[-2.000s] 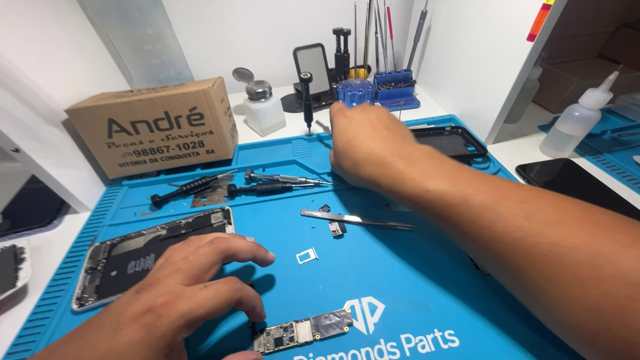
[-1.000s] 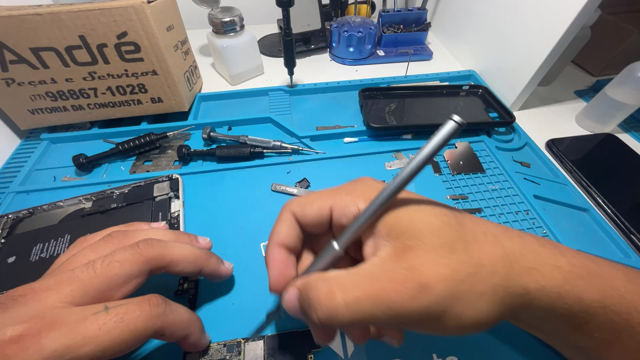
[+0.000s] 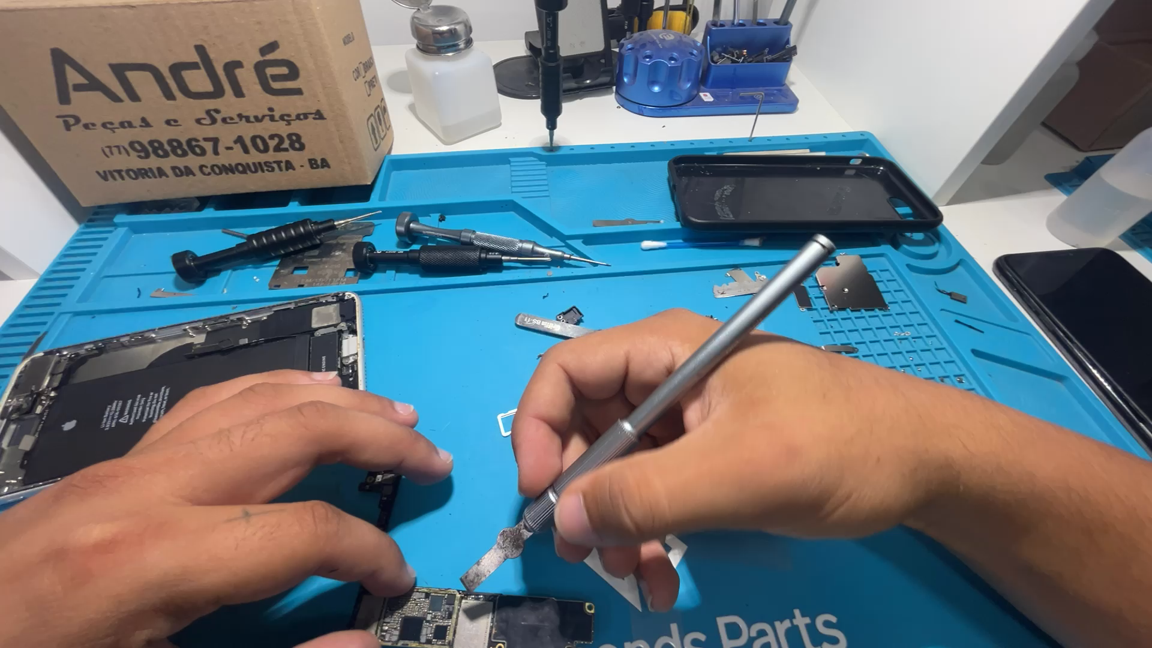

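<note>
My right hand (image 3: 693, 432) grips a silver metal scraper handle (image 3: 675, 387) like a pen. The scraper's flat blade (image 3: 490, 562) points down, its tip at the upper edge of a phone logic board (image 3: 432, 619). My left hand (image 3: 252, 504) lies palm down with fingers spread, its index finger or thumb at the board's upper left edge; which digit is unclear. Beneath its upper fingers is an opened phone housing with a black battery (image 3: 171, 396). Past my right fingers lie metal tweezers (image 3: 540, 326), partly hidden, and a small SIM tray (image 3: 506, 423).
On the blue repair mat (image 3: 450, 378) lie several precision screwdrivers (image 3: 432, 259), a black phone case (image 3: 801, 193), a cotton swab (image 3: 702, 243) and metal shields (image 3: 852, 283). Behind stand a cardboard box (image 3: 198, 99), a dispenser bottle (image 3: 453, 81) and a blue tool holder (image 3: 747, 67). A dark phone (image 3: 1089, 315) lies right.
My right hand has come from the tool holder at the back to the logic board with the silver scraper. My left hand stays by the board and housing. The view is closer and lower.
</note>
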